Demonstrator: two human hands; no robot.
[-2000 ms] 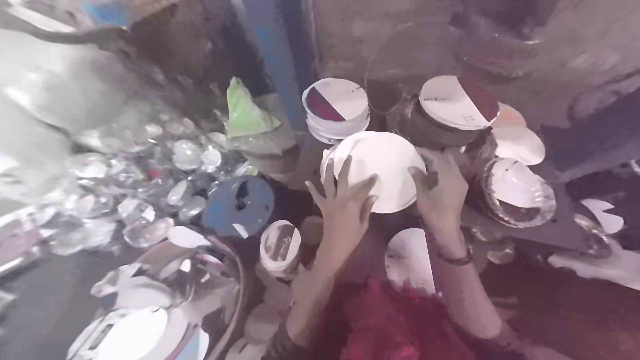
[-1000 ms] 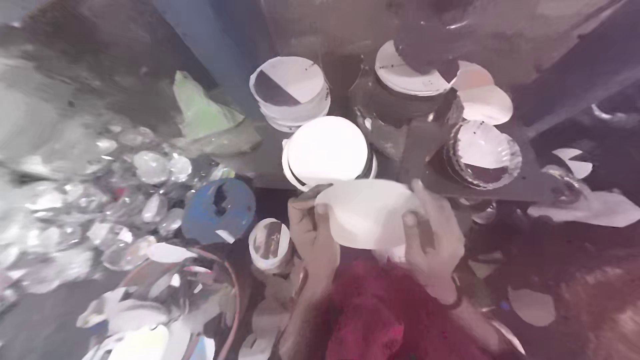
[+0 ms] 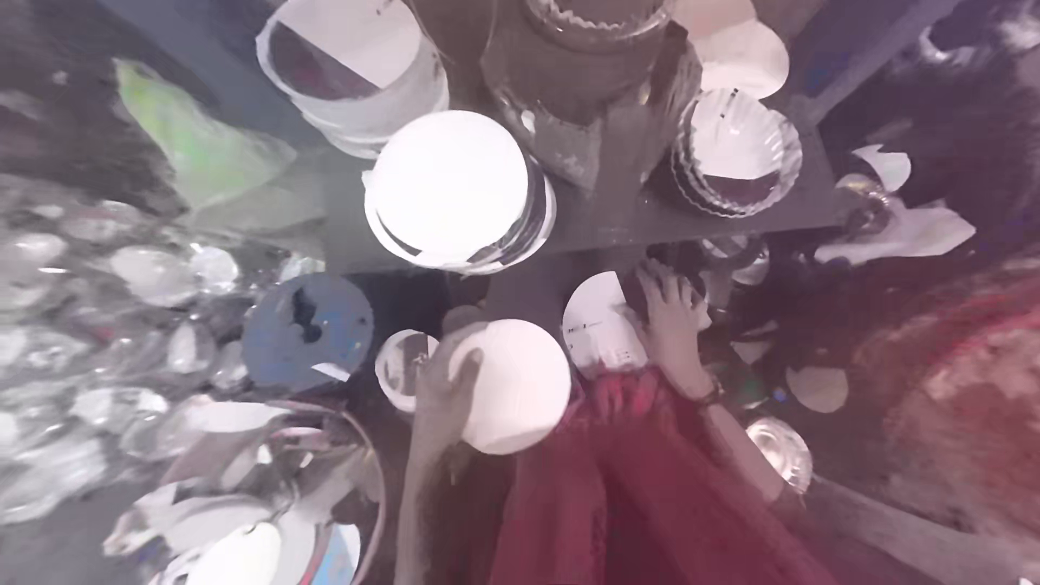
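My left hand [image 3: 451,378] grips the left edge of a round white disc [image 3: 520,386], low over my lap. My right hand [image 3: 673,313] is spread with its fingers apart, beside a white part-round piece [image 3: 605,325] that bears writing; whether it touches that piece is hard to tell. In front of me on the low table stands a container topped with a bright white disc [image 3: 451,187]. Behind it are a white round container [image 3: 349,65] with a partly white top and a large clear jar [image 3: 585,97]. A small round container [image 3: 400,370] is just left of my left hand.
A fluted clear container [image 3: 735,154] stands at the table's right. A blue disc [image 3: 305,333] with a dark hole lies left, beside many clear containers [image 3: 154,272]. A round bin [image 3: 378,487] of scraps is at lower left; a green plastic piece [image 3: 195,154] lies behind.
Both hands held a white disc over the table a second ago. My left hand now has it lower and nearer my body, and my right hand has let go and moved right. The view has shifted.
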